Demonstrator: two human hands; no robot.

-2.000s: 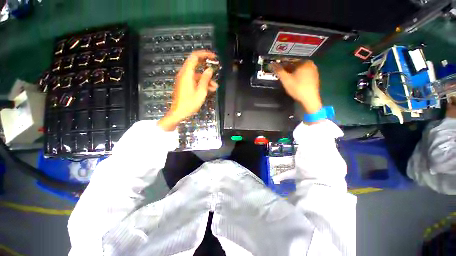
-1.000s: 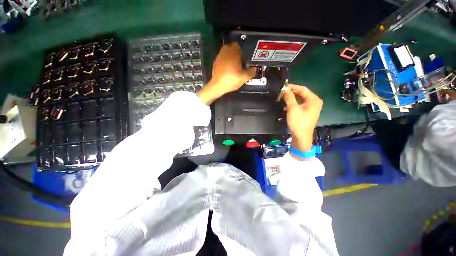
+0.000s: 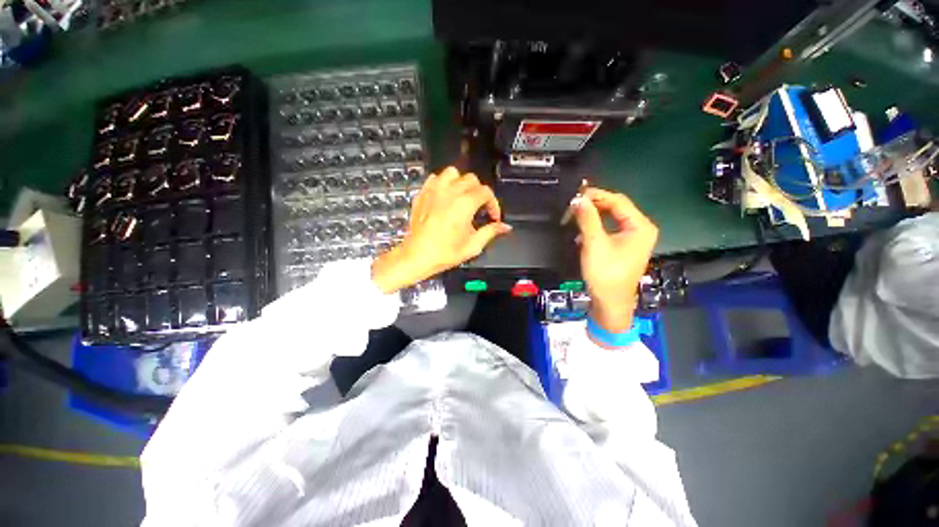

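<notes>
My left hand (image 3: 445, 229) is over the left edge of the black press machine (image 3: 535, 242). Its thumb and index finger curve towards each other, with nothing visible between them. My right hand (image 3: 615, 242) is over the machine's right edge, pinching a small, thin, light-coloured part (image 3: 572, 209) at the fingertips; its exact type is unclear. The silver-white fixture nest (image 3: 530, 163) sits just below the red-and-white warning label (image 3: 556, 135) on the machine's upper plate. Whether the nest holds a part cannot be told.
To the left are a clear blister tray (image 3: 345, 136) and a black blister tray (image 3: 175, 257). Green and red buttons (image 3: 524, 288) line the machine's front. A blue wired device (image 3: 813, 149) and a small red-orange frame (image 3: 721, 104) lie right. Another person's sleeve (image 3: 891, 299) is at far right.
The machine's labelled plate has changed position and now stands upright close behind the nest. My left hand has moved back from the nest towards me. My right hand still pinches the small part.
</notes>
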